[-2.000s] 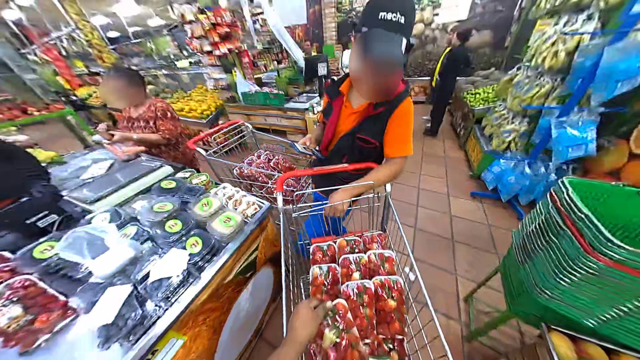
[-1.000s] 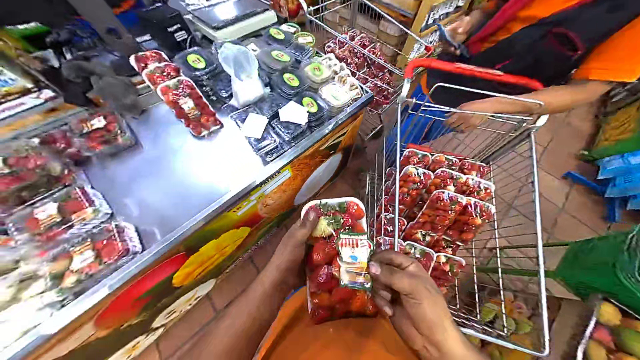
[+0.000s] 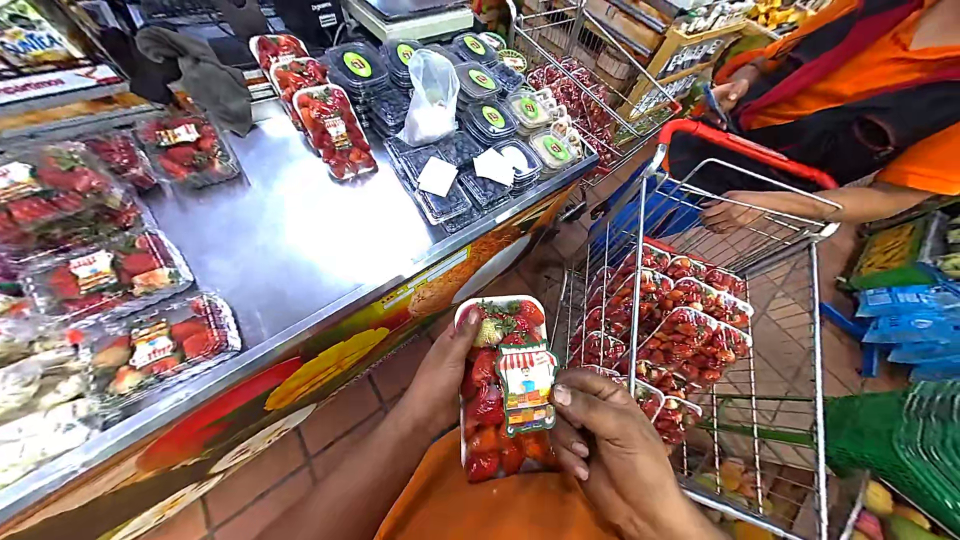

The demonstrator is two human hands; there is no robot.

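A white tray of strawberries (image 3: 484, 405) under clear wrap is held upright in front of my orange clothing. My left hand (image 3: 442, 367) grips its left edge, thumb on the upper front. At its right side, my right hand (image 3: 600, 420) has thumb and fingertips at the edge of a colourful printed label (image 3: 526, 386) on the wrap; whether they pinch the label or the tray I cannot tell. To the right, more wrapped strawberry trays (image 3: 694, 337) are stacked in a wire shopping cart (image 3: 819, 375). On the metal counter (image 3: 300, 217), a row of strawberry trays (image 3: 334, 131) lies at the back.
Dark clamshell boxes (image 3: 360, 71) and a clear plastic bag (image 3: 431, 94) stand near the counter's far edge. Packed strawberries (image 3: 150, 352) lie at left. A person in orange and black (image 3: 832, 90) stands behind the cart's red handle (image 3: 742, 154). Green baskets (image 3: 907, 442) are at lower right.
Two seconds ago one hand reached over the trays in the cart; one second ago both hands held a strawberry tray, as now. The view has swung down and left since the first frame.
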